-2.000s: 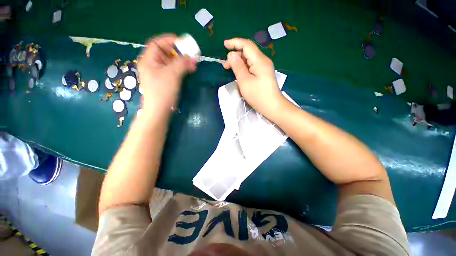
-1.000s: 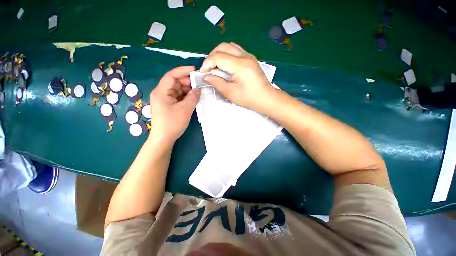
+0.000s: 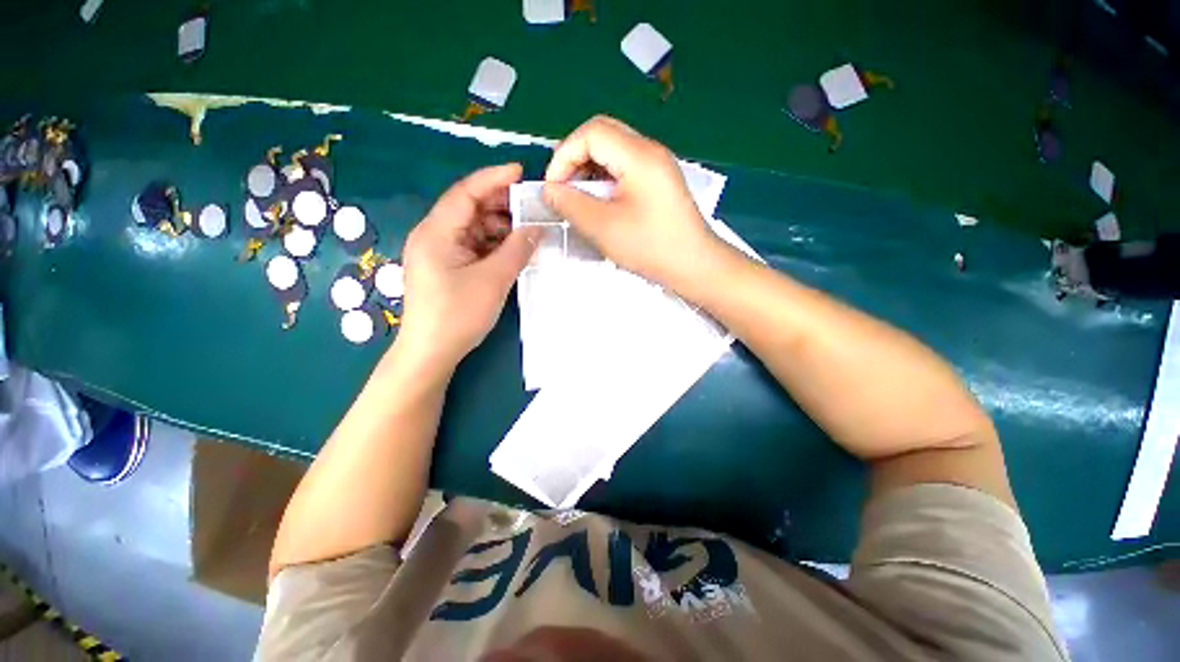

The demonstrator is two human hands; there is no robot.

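Observation:
White sticker sheets (image 3: 608, 349) overlap on the bench in front of me. At their upper left end, my left hand (image 3: 459, 252) and my right hand (image 3: 621, 194) both pinch the top of a sheet. A light grey square pad (image 3: 535, 203) shows between my fingertips; I cannot tell whether it is still on the backing. Loose round modules (image 3: 308, 207) with pale faces and orange-gold tails lie in a cluster left of my left hand.
The green belt (image 3: 725, 142) beyond the taped edge carries modules with white squares (image 3: 842, 85) and a dark disc (image 3: 809, 104). Another module heap (image 3: 39, 162) lies far left. A white strip (image 3: 1152, 440) is at right. A dark sleeve (image 3: 1139, 268) reaches in at right. A shoe (image 3: 110, 446) shows below left.
The white disc or pad earlier raised in my left hand is gone from it. Both hands came together low over the sheets and stay there. The parts on the belt have shifted right since one second ago.

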